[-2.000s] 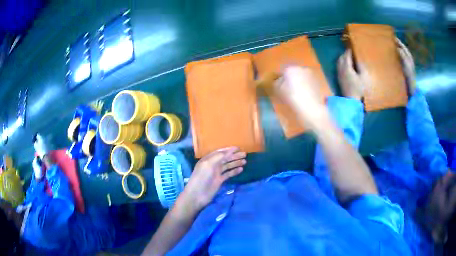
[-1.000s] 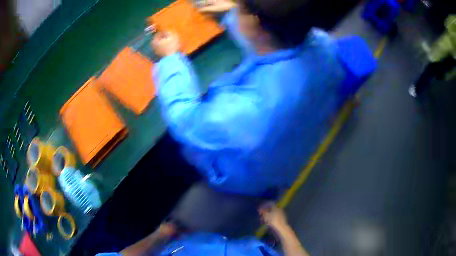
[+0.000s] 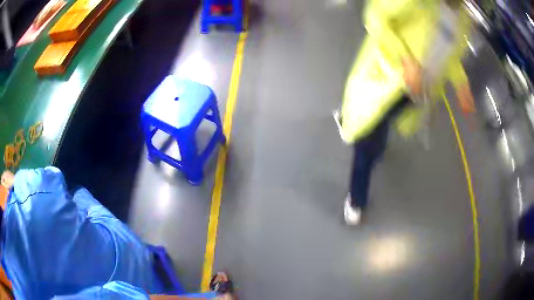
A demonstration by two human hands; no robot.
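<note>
My right forearm and sleeve run along the bottom edge, and my right hand (image 3: 226, 296) is cut off there, so its grip cannot be told. My left hand is not in view. A blue plastic stool (image 3: 180, 104) stands upright on the floor in front of me, left of a yellow line. Stacks of orange covers (image 3: 57, 57) lie on the green bench (image 3: 70, 96) at the upper left. Loose yellow-tan rubber bands (image 3: 16, 147) lie on the bench at the left edge.
A person in a blue smock (image 3: 64, 234) is close at the lower left, beside the bench. A person in a yellow-green coat (image 3: 375, 82) is on the grey floor at the right. Another blue stool (image 3: 222, 14) is at the top. Yellow lines (image 3: 216, 199) cross the floor.
The view has swung right, from the bench to the floor. The tape rolls and fan have left the picture. The stool and the yellow-green coat now show large.
</note>
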